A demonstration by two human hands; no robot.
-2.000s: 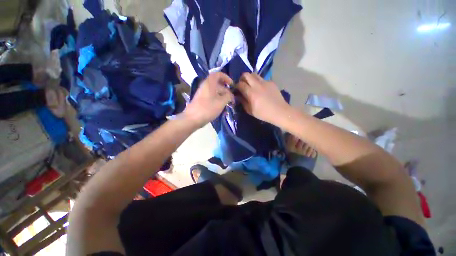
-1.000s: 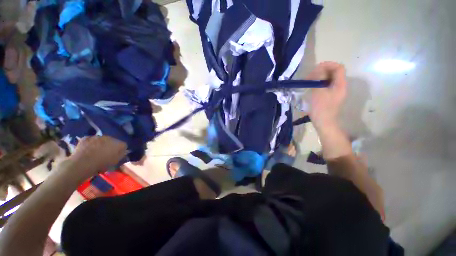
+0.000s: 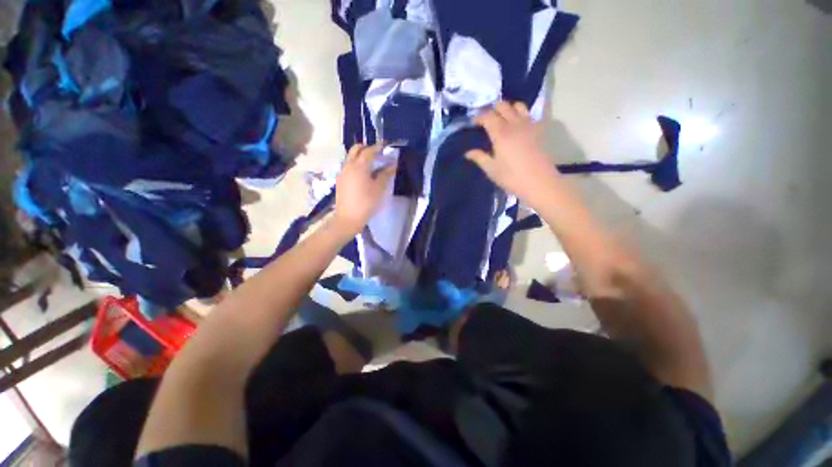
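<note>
A bundle of navy, white and grey fabric offcuts [image 3: 461,196] lies loose on the floor in front of me. A navy tie strip [image 3: 602,168] lies out to both sides of it, flat on the floor. My left hand [image 3: 367,187] is at the bundle's left part, fingers bent at a white piece; I cannot tell if it grips it. My right hand [image 3: 513,150] is spread over the navy pieces on the right, thumb and fingers apart. Light blue offcuts [image 3: 433,306] lie at the bundle's near end.
A large heap of navy and blue offcuts [image 3: 155,137] stands at the left. A red plastic basket [image 3: 114,342] with a navy piece in it is below the heap. Wooden bars [image 3: 41,342] show at the far left. Small scraps [image 3: 545,292] lie right of the bundle.
The tie strip was first at the bundle's middle, then pulled out sideways by both hands. Now it is let go on the floor, both hands are back on the bundle, and the bundle lies looser.
</note>
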